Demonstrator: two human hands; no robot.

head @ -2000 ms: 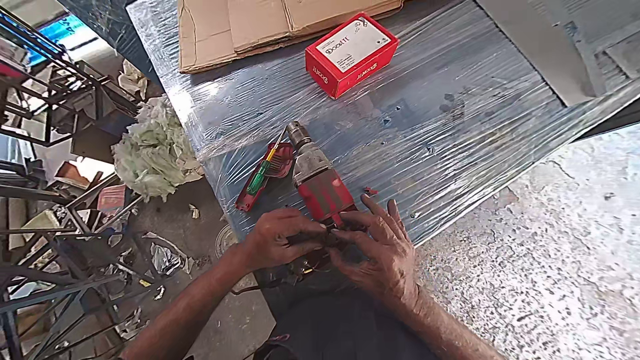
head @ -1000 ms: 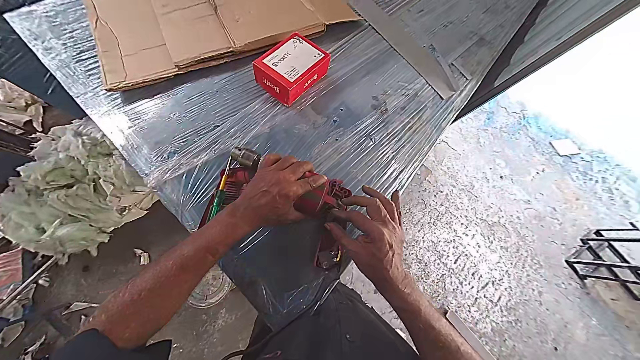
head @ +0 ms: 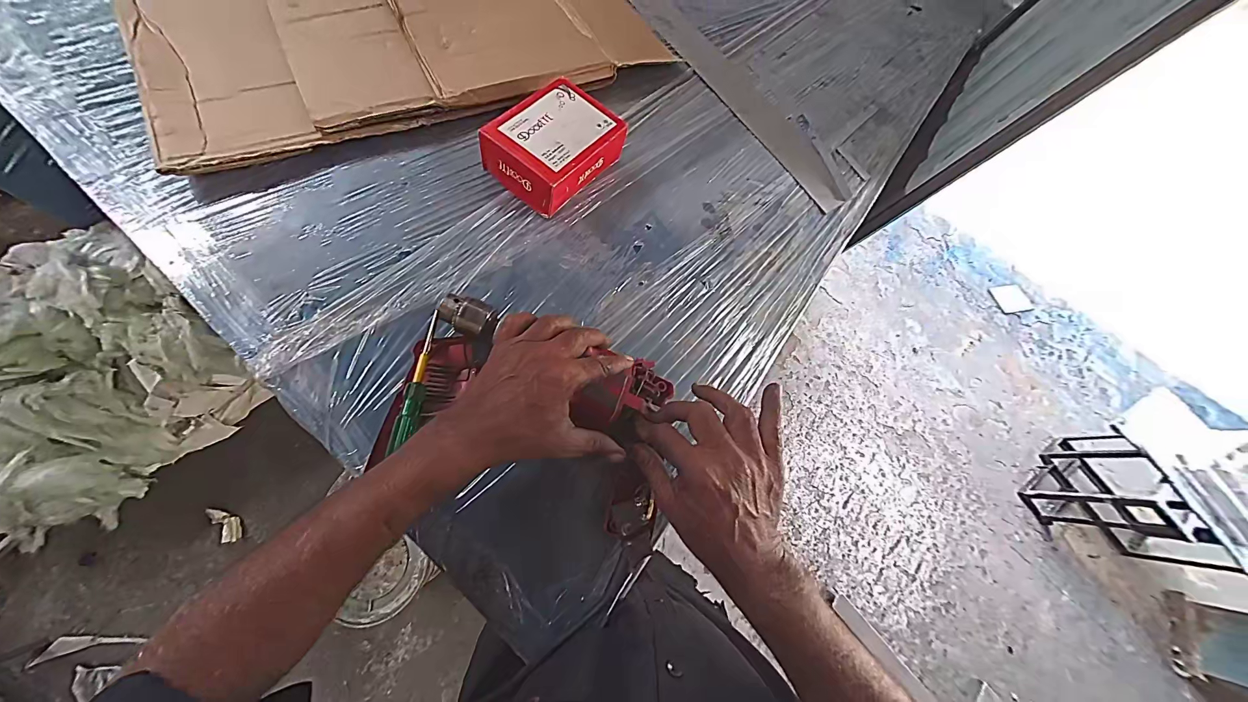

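A red power drill (head: pixel 606 392) lies on the film-wrapped table, its metal chuck (head: pixel 468 315) pointing to the upper left. My left hand (head: pixel 536 390) is closed over the drill's body from above. The fingertips of my right hand (head: pixel 717 468) touch the drill's rear end, where inner parts show; whether they pinch a small part is hidden. A screwdriver with a green handle (head: pixel 408 417) lies left of the chuck, on a red plastic housing part (head: pixel 444 370). Below my hands, another red piece (head: pixel 629 515) sits near the table corner, partly covered.
A red box (head: pixel 554 146) bearing print stands beyond the drill. Flat cardboard (head: pixel 292 73) covers the far left, and a grey metal strip (head: pixel 746 107) lies at the upper right. Crumpled plastic sheeting (head: pixel 88 380) is on the floor at left; a black metal frame (head: pixel 1121 497) stands at right.
My left hand has moved from the drill's rear end onto its body, while my right hand stays at the rear. The view has swung to the right.
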